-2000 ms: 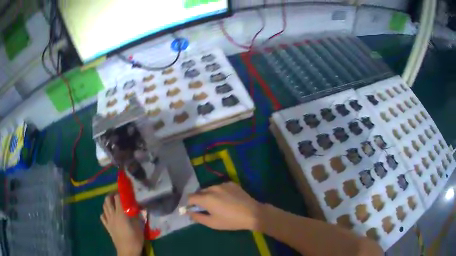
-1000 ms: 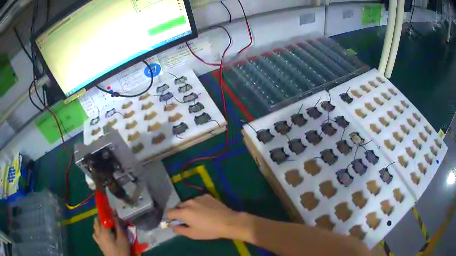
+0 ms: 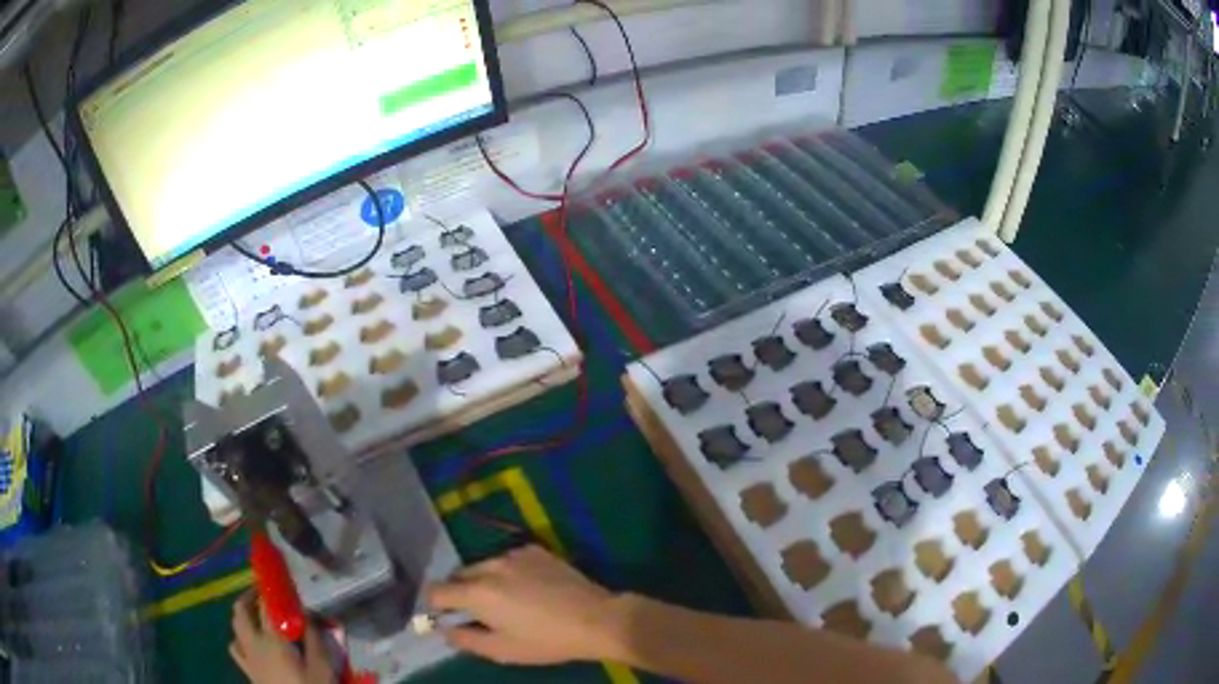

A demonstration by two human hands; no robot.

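Note:
The silver-grey test fixture (image 3: 350,581) stands on its flat plate at lower left, its red clamp handle (image 3: 277,588) pointing down towards me. My left hand (image 3: 278,652), cut off by the bottom edge, is around the handle's lower end, with fingers on both sides; the grip is partly hidden. My right hand (image 3: 521,608) is at the fixture's right side, fingertips pinching a small white plug connector (image 3: 424,623) over the plate. Whether a component sits inside the fixture cannot be told.
A white foam tray (image 3: 789,541), partly filled with dark wired components, is at right. A rear foam tray (image 3: 515,378) lies under the monitor (image 3: 288,120). A clear blister tray (image 3: 749,227) is at rear right, another (image 3: 74,608) at left. Red wires run behind the fixture.
The view has shifted, so the scene sits further left, with more of the monitor showing. Both hands keep nearly the same places at the fixture; the right still pinches the connector.

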